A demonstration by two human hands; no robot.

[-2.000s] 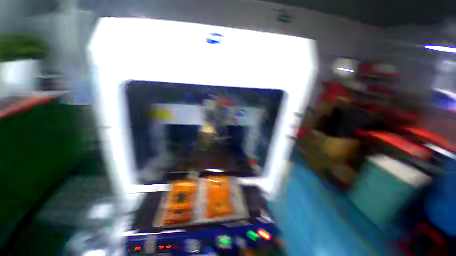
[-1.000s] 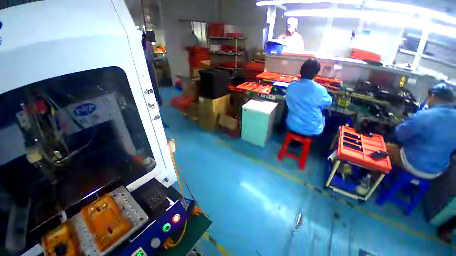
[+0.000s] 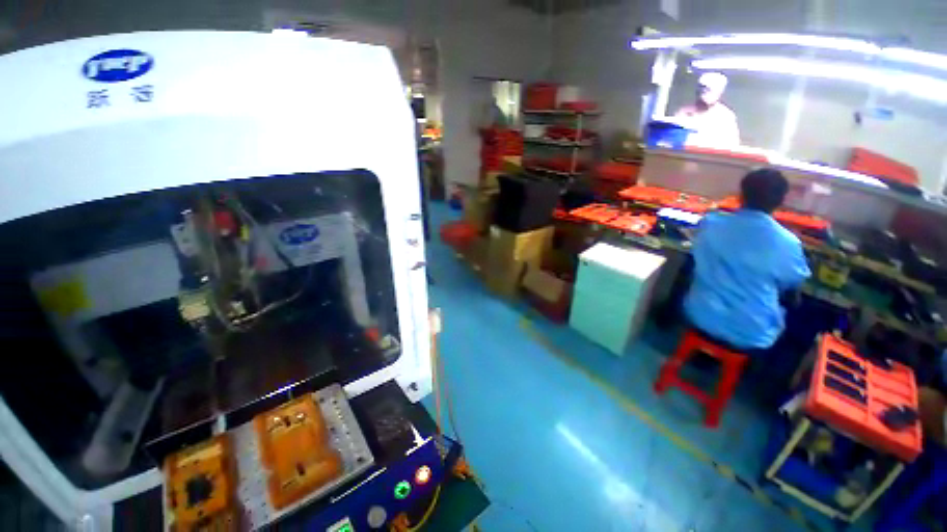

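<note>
The left orange fixture (image 3: 201,486), with a black centre, and the right orange fixture (image 3: 298,449) sit side by side on a silver perforated plate (image 3: 348,431) in front of the machine opening. The white machine hood (image 3: 239,125) fills the left of the view. Inside it hangs the head assembly with hoses (image 3: 220,265). The blue control panel (image 3: 363,499) shows a green button (image 3: 402,488) and a lit red button (image 3: 423,475). Neither of my hands is in the picture.
A dark speckled tray (image 3: 389,424) lies right of the plate. Beyond the blue floor (image 3: 540,416) are a person in blue (image 3: 742,275) on a red stool (image 3: 703,374), a white cabinet (image 3: 617,296), cardboard boxes (image 3: 516,260) and a cart with an orange tray (image 3: 864,390). Another person stands behind.
My view swung right from the machine, then partly back left. The machine now shows more fully than a second ago. The fixtures remain on the plate.
</note>
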